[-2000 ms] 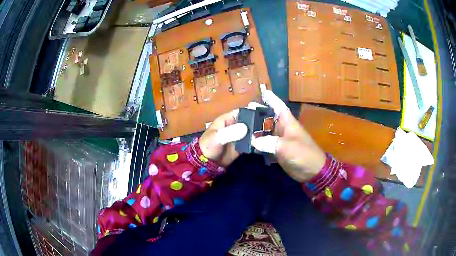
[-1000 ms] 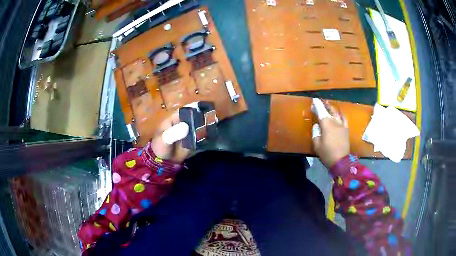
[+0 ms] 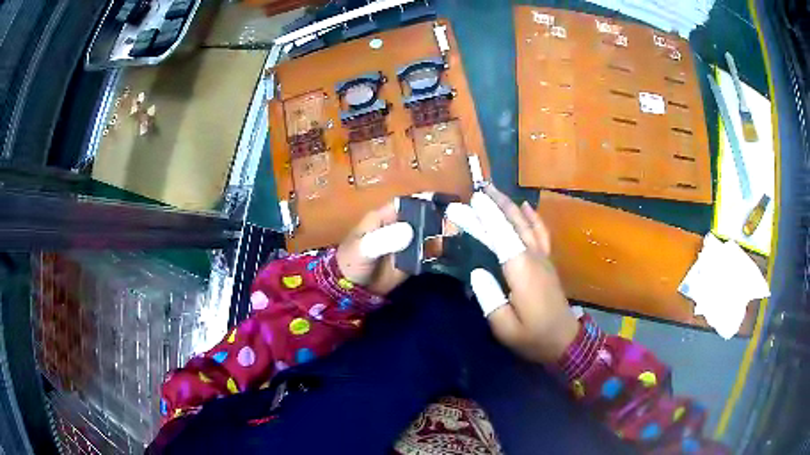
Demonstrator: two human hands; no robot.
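My left hand (image 3: 377, 244), with a white finger cot on the thumb, holds a dark plastic housing (image 3: 411, 233) just below the left fixture. A copper-coloured piece (image 3: 434, 244) shows inside the housing. My right hand (image 3: 515, 275), with white finger cots, is at the housing's right side. Its thumb and fingers are apart, and I cannot make out anything between them. The orange-brown loading fixture (image 3: 342, 209) holds two round-windowed housings (image 3: 360, 95) and several copper-brown flexible circuits (image 3: 308, 142).
A slotted fixture plate (image 3: 577, 133) lies at upper right, above a plain work board (image 3: 613, 258) with crumpled white cloth (image 3: 724, 284) on its right end. A brush (image 3: 749, 127) and a yellow-handled tool (image 3: 757, 214) lie far right. A parts tray (image 3: 146, 35) is upper left.
One second ago my right hand was over the work board; now it is back beside the housing, fingers spread. My left hand still holds the housing. The whole view has shifted.
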